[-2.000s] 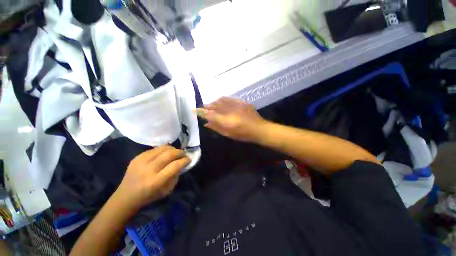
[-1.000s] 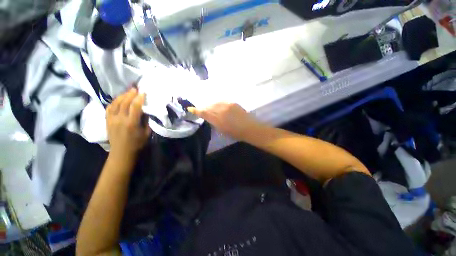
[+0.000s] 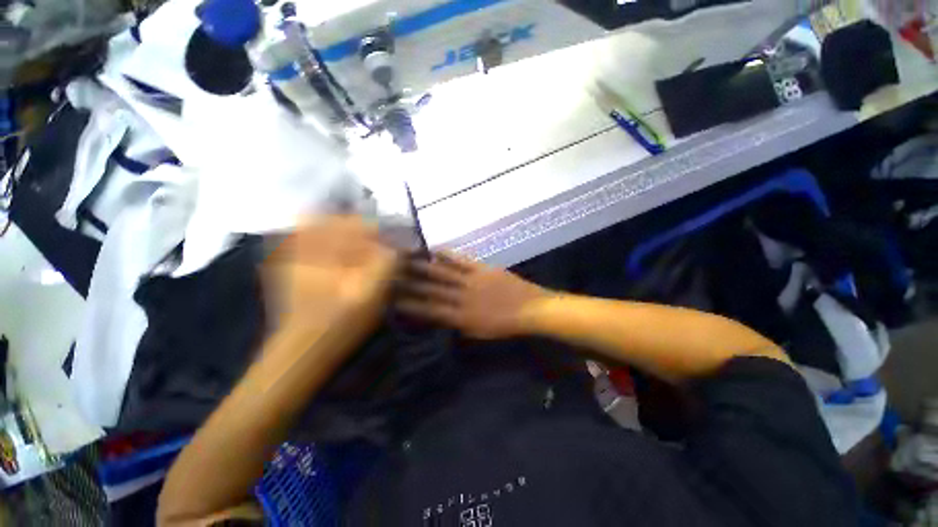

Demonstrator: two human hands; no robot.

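White and black garment panels [image 3: 231,154] lie heaped left of the presser foot [image 3: 399,129], with black cloth [image 3: 206,319] hanging over the table's front edge. My left hand [image 3: 329,268] is motion-blurred on the dark cloth in front of the needle area; its fingers cannot be made out. My right hand [image 3: 463,293] lies at the table edge beside it, fingers pointing left over black cloth. Whether the right hand grips that cloth is unclear. The lit sewing machine [image 3: 483,51] stands behind.
Thread snips [image 3: 638,132] and a flat dark case [image 3: 720,100] lie at right, behind the ruler strip [image 3: 617,190]. A blue-rimmed basket [image 3: 720,211] with black and white pieces stands below right; a blue mesh basket [image 3: 298,489] is below left.
My left hand has moved right and down, from the white cloth toward my right hand. My right hand has dropped slightly. The curved white edge that was between the hands no longer shows there.
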